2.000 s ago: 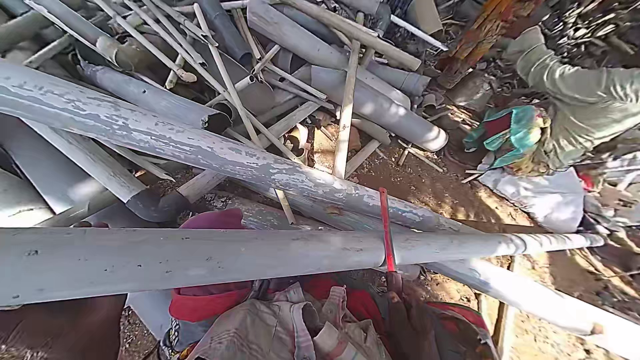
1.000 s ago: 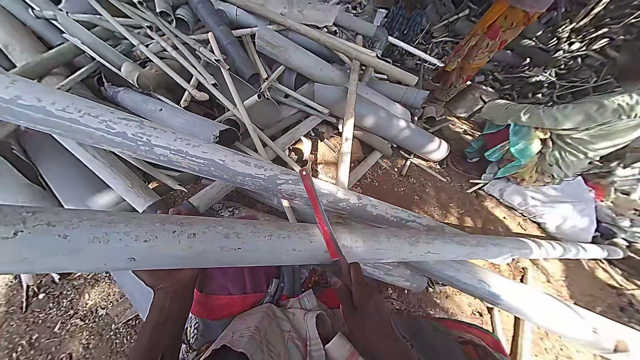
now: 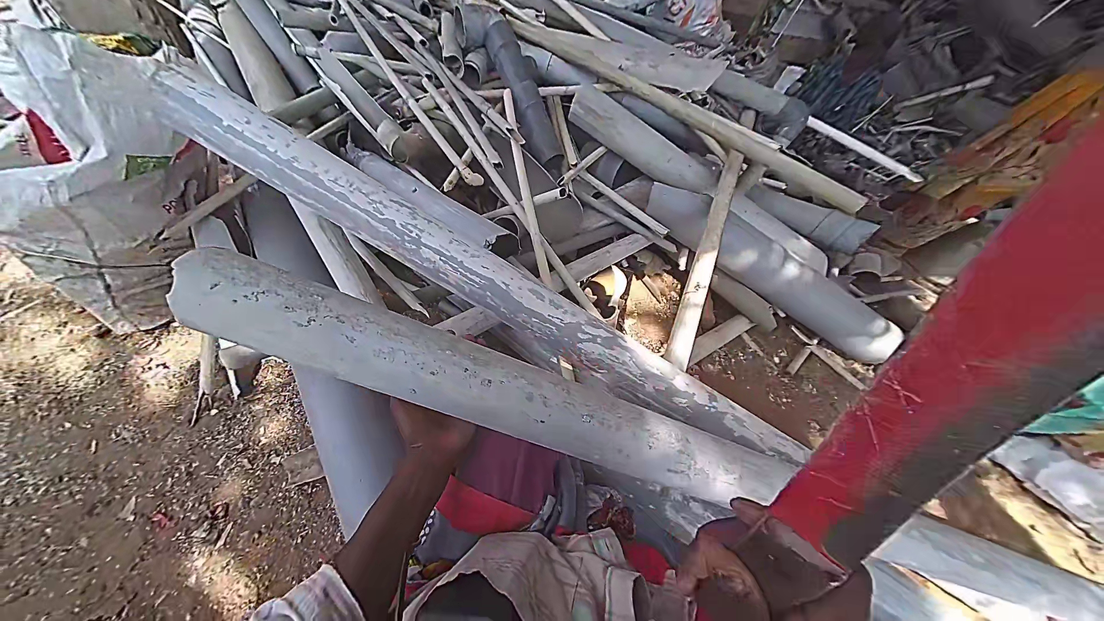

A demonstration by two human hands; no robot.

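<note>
A grey plastic pipe (image 3: 483, 388) with a weathered surface slants across my lap, its rough end at the left. My left hand (image 3: 431, 427) is under this pipe, its fingers hidden behind it; whether it grips cannot be told. Low at the right, my right hand (image 3: 750, 565) is closed on the handle of a long red and black blade-like tool (image 3: 957, 362), which rises close to the camera toward the upper right. Just beyond the pipe lies a longer grey pipe (image 3: 414, 241) with flaking paint.
A heap of grey pipes and thin pale tubes (image 3: 604, 172) fills the area ahead. White sacks (image 3: 78, 155) lie at the upper left, above littered bare soil (image 3: 129, 483). Another grey pipe (image 3: 345, 448) lies beneath the held-up one. Orange patterned cloth (image 3: 1018, 147) shows at the right.
The red tool was across the pipe earlier; now it is raised off it and nearer the camera. The near pipe's left end has come into view. The view has turned left.
</note>
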